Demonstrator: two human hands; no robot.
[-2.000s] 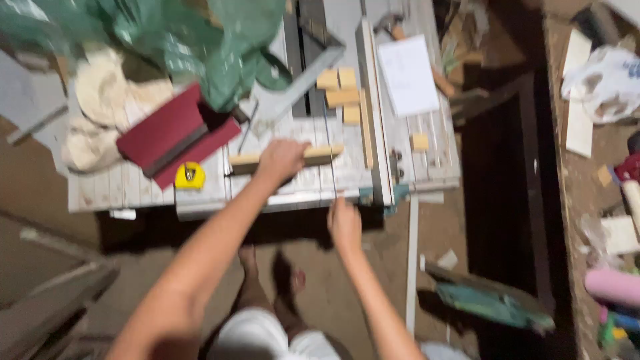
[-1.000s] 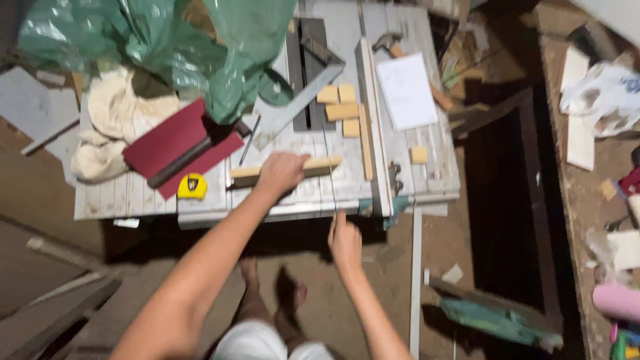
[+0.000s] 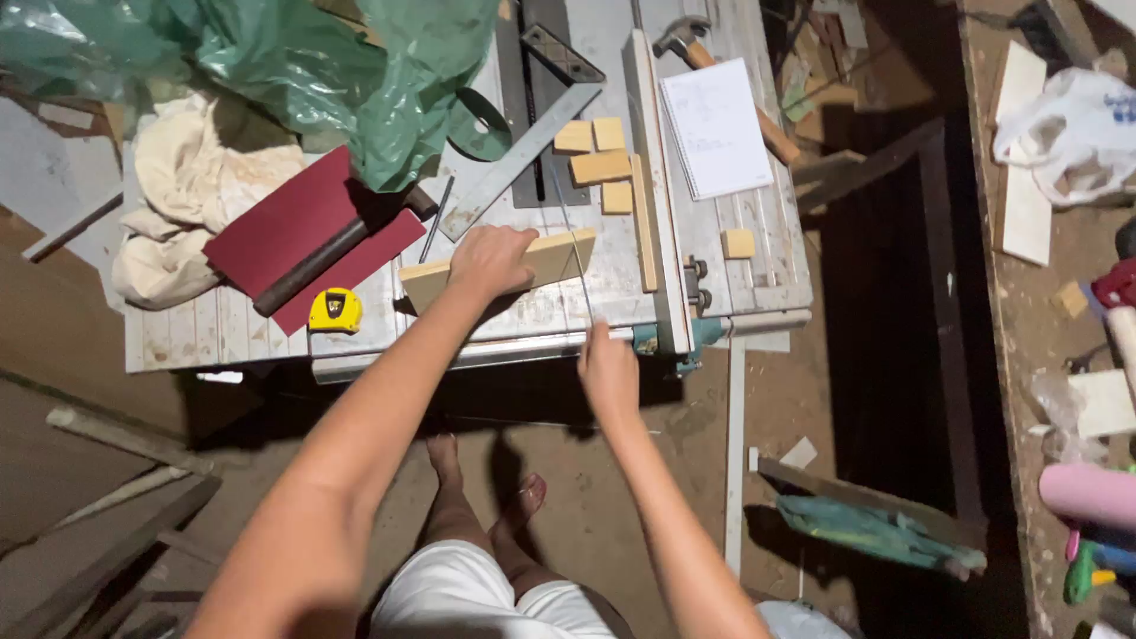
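My left hand (image 3: 493, 262) grips a pale wooden board (image 3: 557, 259) near its middle, on the table saw's metal top (image 3: 524, 318). The board's broad face is partly turned up. My right hand (image 3: 611, 368) is closed on the near end of a long thin blade or rod (image 3: 583, 282), at the front edge of the table. This tool crosses the board near its right end and points away from me. Its exact kind is unclear. Beyond the board lie several small wood blocks (image 3: 600, 167) and a metal square (image 3: 524, 160). A yellow tape measure (image 3: 335, 311) sits to the left.
The saw fence (image 3: 658, 204) stands right of the board, with a thin wood strip (image 3: 644, 226) beside it. Further right are a spiral notebook (image 3: 717, 129), a claw hammer (image 3: 699, 55) and a single block (image 3: 737, 243). Red sheet material (image 3: 293, 213), cloth (image 3: 169, 257) and green plastic (image 3: 390, 89) occupy the left.
My right hand is slightly closer to the board than before. More of the board's broad face shows now. My left hand has kept its hold. The view has shifted slightly.
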